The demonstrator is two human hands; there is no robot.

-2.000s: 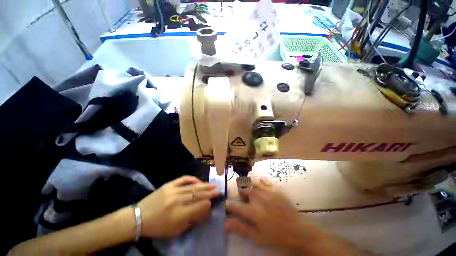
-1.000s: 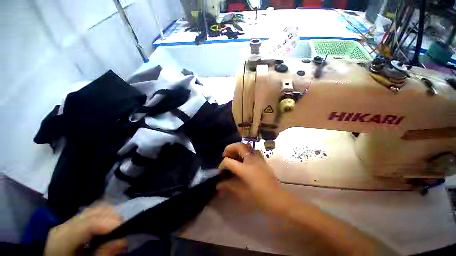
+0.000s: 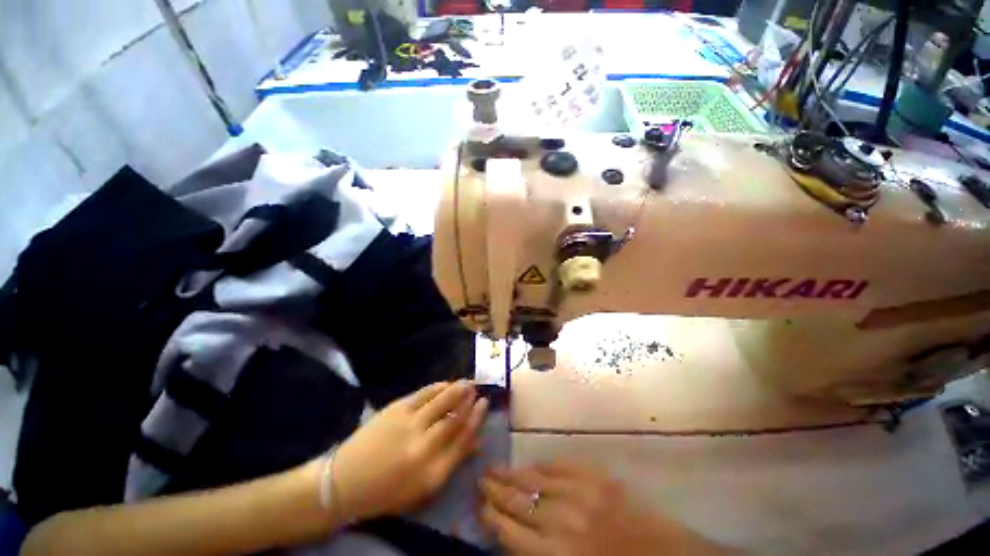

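A black and light grey garment [image 3: 261, 369] lies heaped left of the sewing machine. Its grey strip with a dark edge [image 3: 496, 434] runs up to the presser foot and needle [image 3: 497, 350] of the cream machine [image 3: 695, 234]. My left hand [image 3: 418, 451] lies flat on the cloth just in front of the foot, fingers pointing at it, with a bracelet on the wrist. My right hand [image 3: 565, 505] is lower, slightly blurred, its fingertips at the strip's right edge; a ring shows. Neither hand clearly pinches the cloth.
A pale green mesh basket [image 3: 695, 111] with a pink item stands behind the machine. A white covered wall [image 3: 98, 87] is at the left. A dark card [image 3: 966, 434] lies at the right end. Cables and tools are at the back.
My left hand has moved from the lower left onto the cloth before the foot. My right hand has moved down from near the needle. The dark cloth stretched between them now lies flatter.
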